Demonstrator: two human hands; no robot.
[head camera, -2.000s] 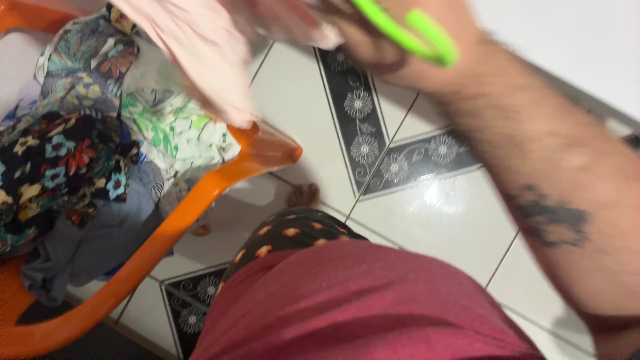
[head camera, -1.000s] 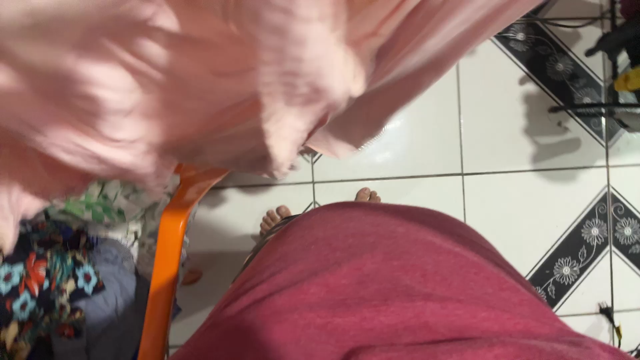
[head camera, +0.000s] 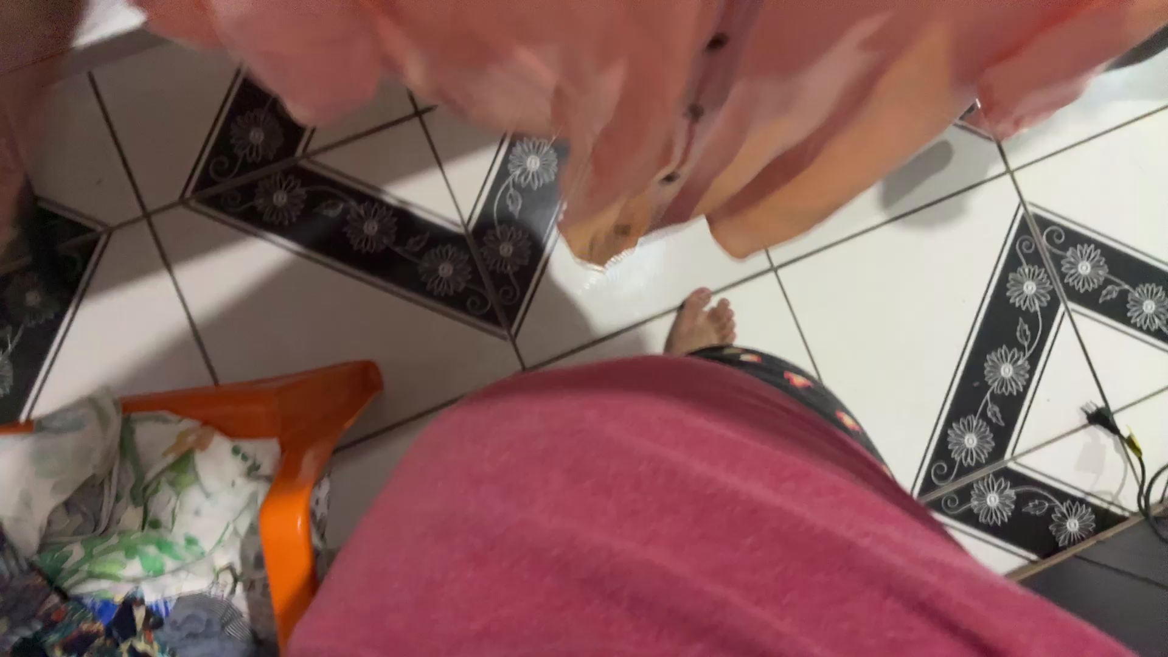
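Observation:
A pink garment (head camera: 630, 109) with a row of dark buttons hangs across the top of the head view, its lower hem loose above the floor. Its upper part is cut off by the frame. Neither my left hand nor my right hand can be made out, so what holds the cloth is hidden. A dark, blurred shape, possibly part of an arm, shows at the upper left edge. At lower left, an orange plastic chair (head camera: 290, 511) bears a pile of clothes, among them a white fabric with green leaf print (head camera: 173, 511) and dark patterned cloth (head camera: 82, 616).
My torso in a red shirt (head camera: 639, 511) fills the lower middle, with a bare foot (head camera: 701, 324) just beyond it. The floor has white tiles with black floral bands (head camera: 370, 226). A black cable with a plug (head camera: 1102, 418) lies at the right, near a dark surface (head camera: 1104, 584).
The pink garment has moved from the upper left to span the top, and its buttons now show. The arm with the green band, seen two seconds ago, is out of view. The view has shifted.

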